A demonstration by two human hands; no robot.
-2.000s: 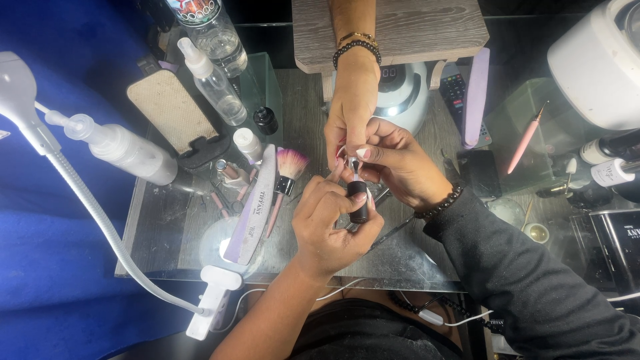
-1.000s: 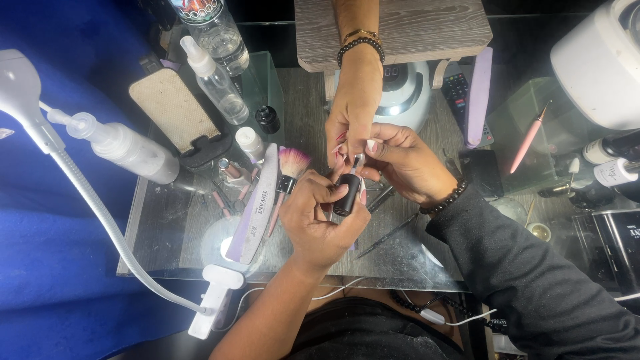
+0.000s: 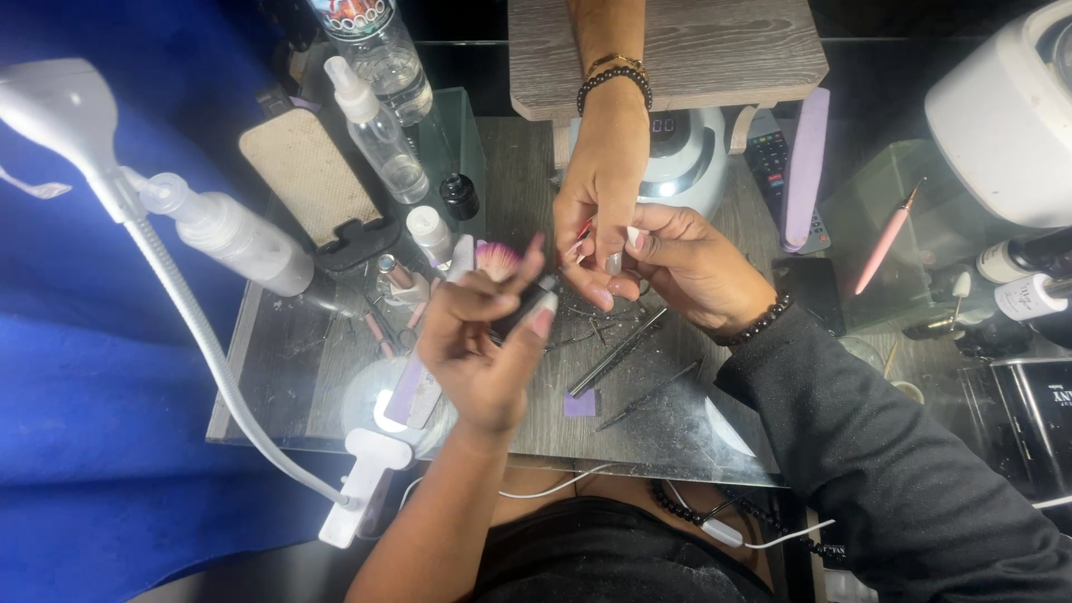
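Observation:
My left hand (image 3: 481,343) is blurred, held left of the other person's fingers with a dark nail-polish cap or bottle (image 3: 523,308) between its fingers. Motion blur hides its tip. My right hand (image 3: 691,268), below a black sleeve and a beaded bracelet, pinches at the fingers of another person's hand (image 3: 607,184). That hand reaches down from the top, wearing a dark beaded bracelet (image 3: 615,82); a clear, shiny nail shows at its thumb, and some red shows beside the curled fingers.
A clear spray bottle (image 3: 385,142), a pump bottle (image 3: 243,239), a pink brush (image 3: 498,261) and nail files stand or lie left. A nail lamp (image 3: 682,159) sits behind the hands. Metal tools (image 3: 618,353) lie below. A pink pen-like tool (image 3: 889,239) rests on a glass box at right.
My left hand has moved left, away from the other person's fingers, with the dark item in it. My right hand stays at those fingers.

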